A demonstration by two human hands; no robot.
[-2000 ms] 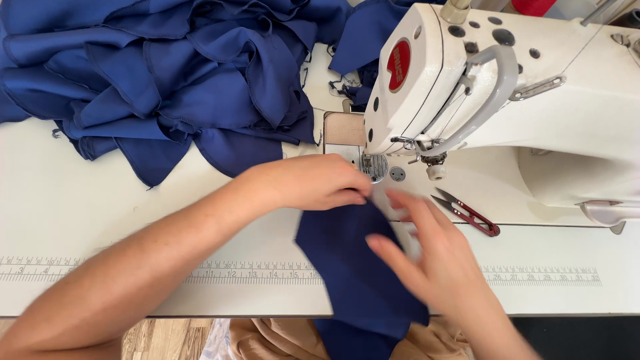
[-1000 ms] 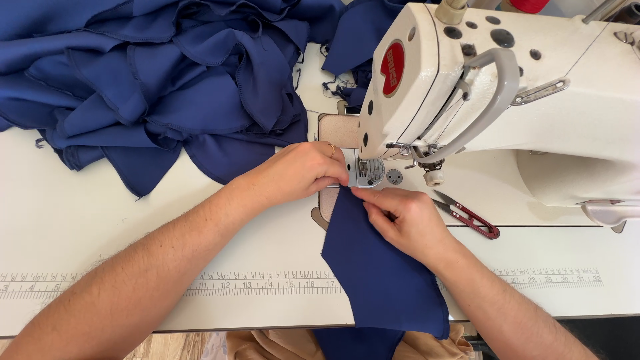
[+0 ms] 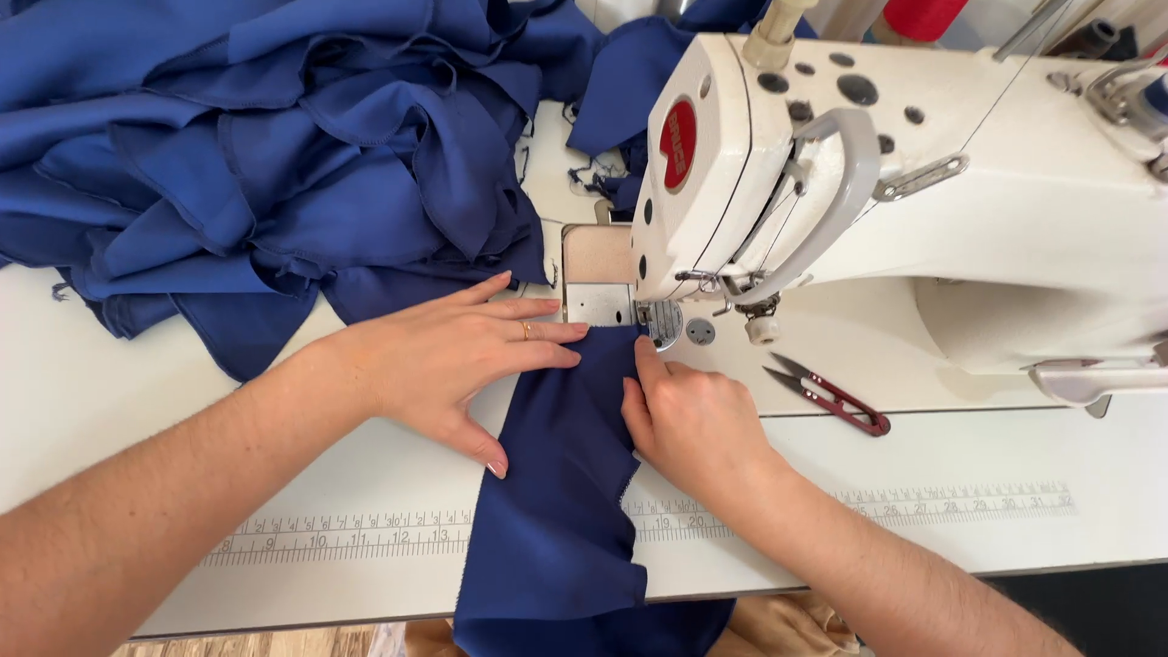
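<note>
A navy blue fabric piece lies with its top edge at the presser foot of a white Bruce sewing machine and hangs over the table's front edge. My left hand is spread flat, fingertips on the fabric's upper left and the thumb at its left edge. My right hand presses an index fingertip on the fabric's upper right corner, just below the foot, with the other fingers curled. Whether the foot is down on the fabric cannot be told.
A large heap of navy fabric pieces fills the back left. Red-handled thread snips lie right of my right hand. A printed ruler scale runs along the table front. A red thread cone stands behind the machine.
My hands, together at the fabric's top edge one second ago, are now apart. The left has opened and spread to the left of the foot; the fabric's upper edge now lies flat.
</note>
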